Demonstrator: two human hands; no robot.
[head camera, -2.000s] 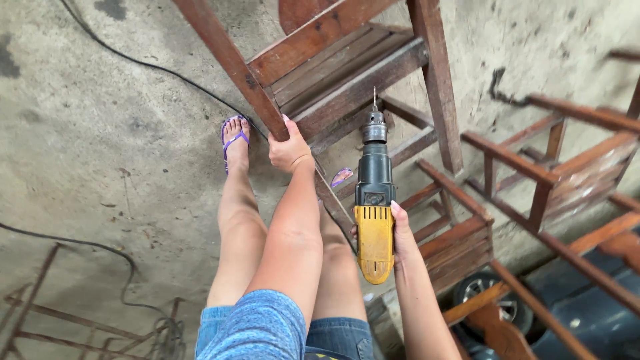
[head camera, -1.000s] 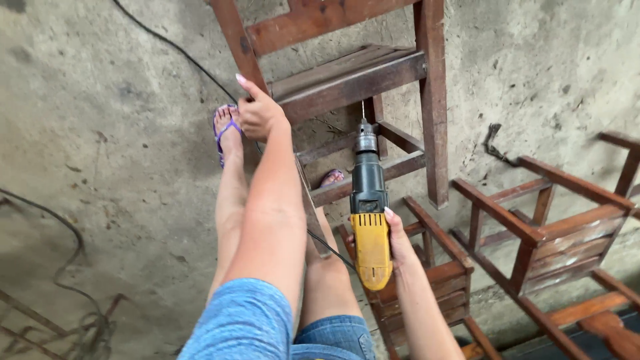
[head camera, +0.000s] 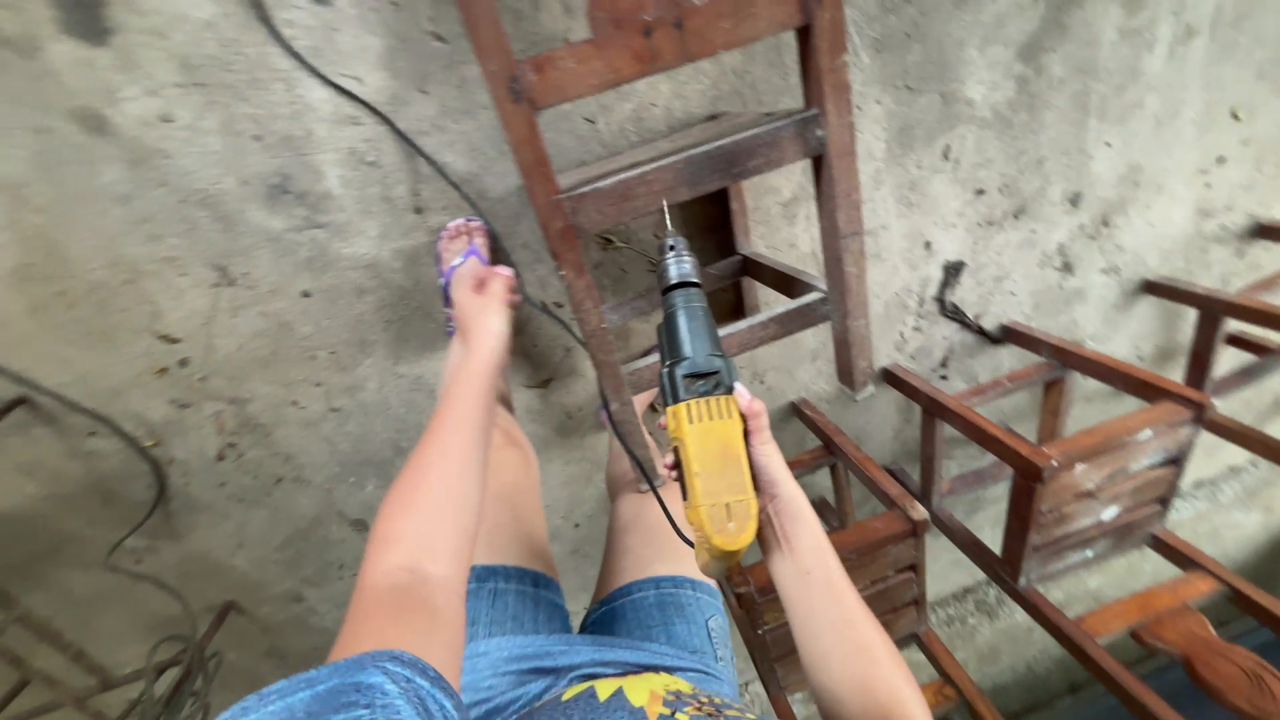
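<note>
A yellow and black corded power drill [head camera: 710, 430] is held in my right hand [head camera: 755, 435], its thin bit pointing up the view towards the seat rail of a dark wooden chair [head camera: 695, 170]. Whether the bit touches the rail cannot be told. My left hand [head camera: 485, 295] is off the chair, to the left of its leg, over my foot in a purple flip-flop [head camera: 462, 262]; its fingers look partly curled and blurred, with no object visible in them. The drill's black cord [head camera: 640, 465] runs past the chair's near leg.
Several wooden chairs [head camera: 1110, 480] lie or stand at the right. A black cable [head camera: 385, 120] crosses the concrete floor at the upper left. Another cable [head camera: 150, 480] lies at the left, by a tangle near dark bars [head camera: 200, 650]. A small dark strap-like thing [head camera: 955, 300] is on the floor.
My left hand was on the chair two seconds ago; it has come off and moved left and down. The drill stays in my right hand.
</note>
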